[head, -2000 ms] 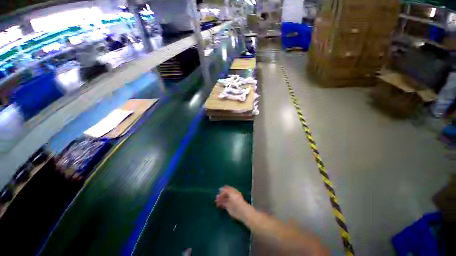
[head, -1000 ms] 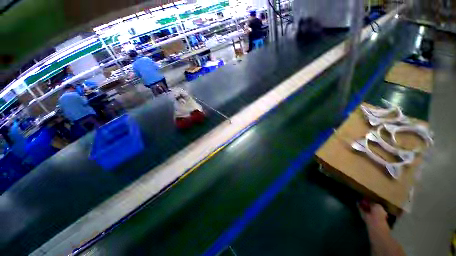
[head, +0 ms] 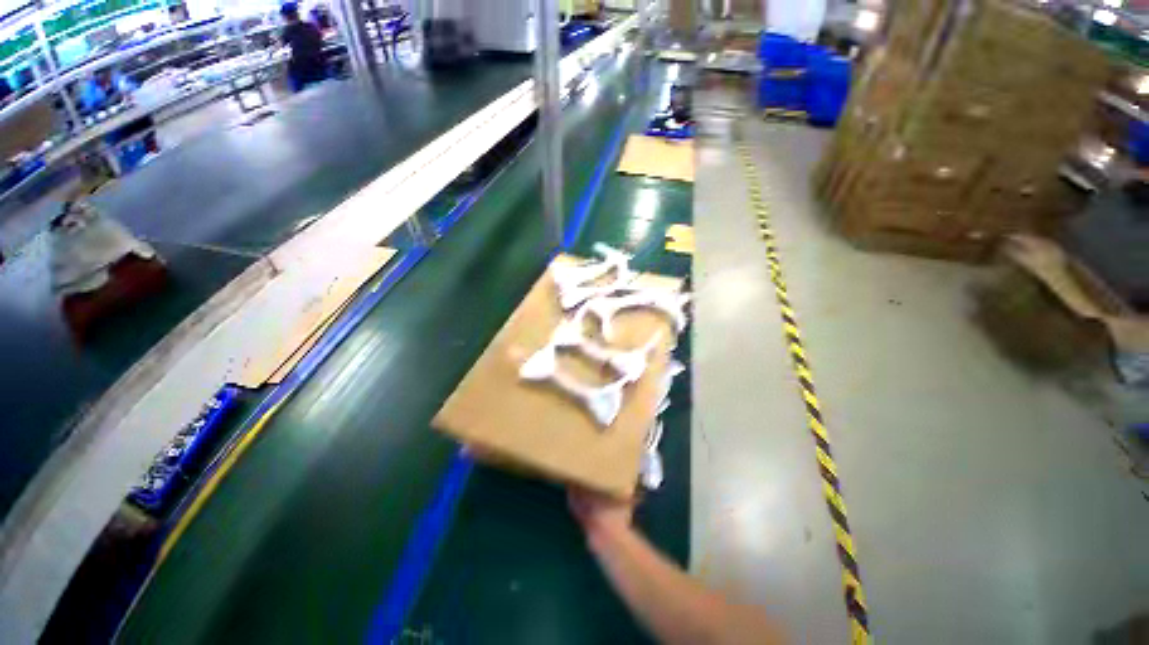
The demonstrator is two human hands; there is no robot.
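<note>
A tan cardboard stack point(head: 529, 416) lies over the green bench top in the middle, turned at an angle. Several white cat-ear headbands point(head: 586, 365) lie on its far right part, and more white pieces hang at its right side. My right hand point(head: 602, 508) is at the near edge of the cardboard and grips it; the fingers are partly hidden under it. My left hand is not in view.
A green conveyor with blue edging point(head: 422, 567) runs along the left. Another cardboard sheet point(head: 330, 315) and a blue tray of small parts point(head: 189, 447) are at left. Further cardboard point(head: 658, 158) lies beyond. A yellow-black floor line point(head: 806, 403) and stacked cartons point(head: 958, 139) are at right.
My right hand, empty at first, has taken hold of the cardboard's near edge. The cardboard with the headbands has come nearer and turned. The view swung left and back right.
</note>
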